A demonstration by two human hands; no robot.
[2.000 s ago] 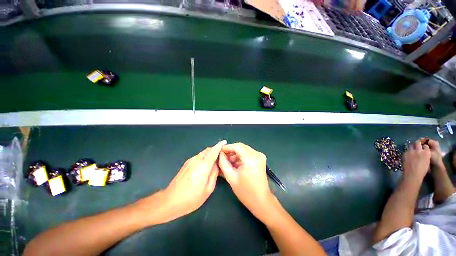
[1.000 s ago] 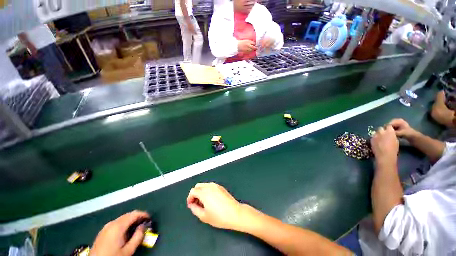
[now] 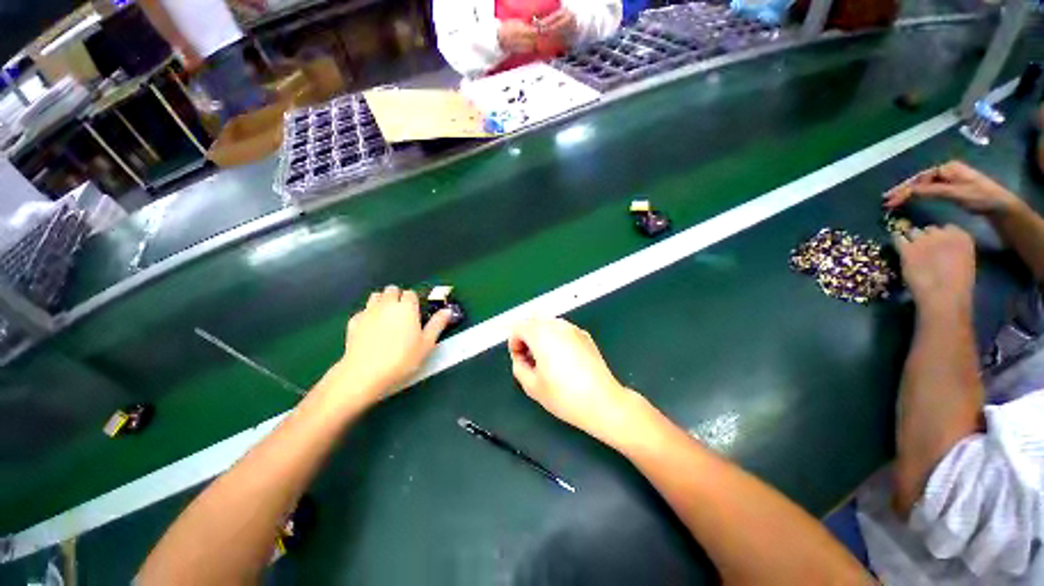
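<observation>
My left hand (image 3: 384, 338) reaches over the green belt, with thumb and fingers around a black unit (image 3: 452, 311) bearing a yellow-and-white square. The unit is partly hidden by the hand. My right hand (image 3: 559, 366) is loosely curled beside the white edge strip; whether it pinches anything small is hidden. Slim dark tweezers (image 3: 515, 454) lie on the bench between my forearms. Another unit (image 3: 295, 524) shows on the bench at lower left, partly covered by my left forearm.
The belt (image 3: 538, 246) carries spaced units, one far left (image 3: 137, 418) and one beyond my right hand (image 3: 653, 220). A small-parts pile (image 3: 845, 266) lies before the right neighbour's hands (image 3: 939, 258). Across stand trays (image 3: 332, 147), tan cardboard (image 3: 424, 115) and a person (image 3: 527, 32).
My left hand has moved from the unit at the lower left of the bench up and right onto the belt. The view has shifted, and the tweezers are uncovered. My right hand stays curled.
</observation>
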